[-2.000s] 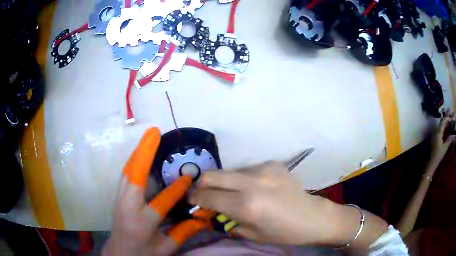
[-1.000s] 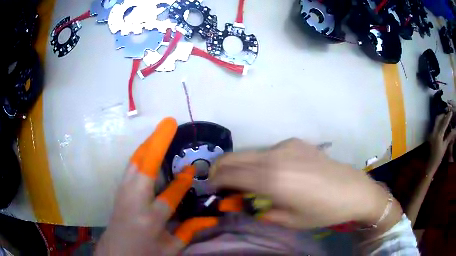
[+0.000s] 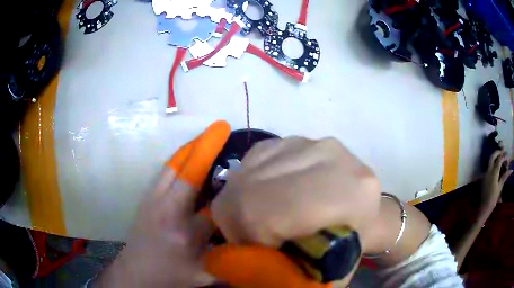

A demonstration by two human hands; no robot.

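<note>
A black rounded housing (image 3: 239, 138) lies on the bench near its front edge, with a silver ring board (image 3: 223, 172) inside, mostly covered by my hands. A thin dark wire with a pale tip sticks up from the housing. My left hand (image 3: 180, 208), with orange finger cots, holds the housing at its left and lower side. My right hand (image 3: 298, 188) is over the housing and has the yellow-and-black handle of a screwdriver (image 3: 324, 253) in its fist, butt end towards me. The screwdriver's shaft and tip are hidden.
Ring boards with red leads (image 3: 292, 49) lie overlapping at the top. Black housings with boards (image 3: 439, 56) are grouped at upper right, dark housings (image 3: 34, 62) at far left. Yellow-orange tape (image 3: 450, 140) crosses the bench. Another worker's hand (image 3: 493, 174) is at the right edge.
My right hand has moved further over the housing, covering most of the ring board, and the screwdriver handle has come into clearer view. The bench items have shifted in the picture as the camera moved.
</note>
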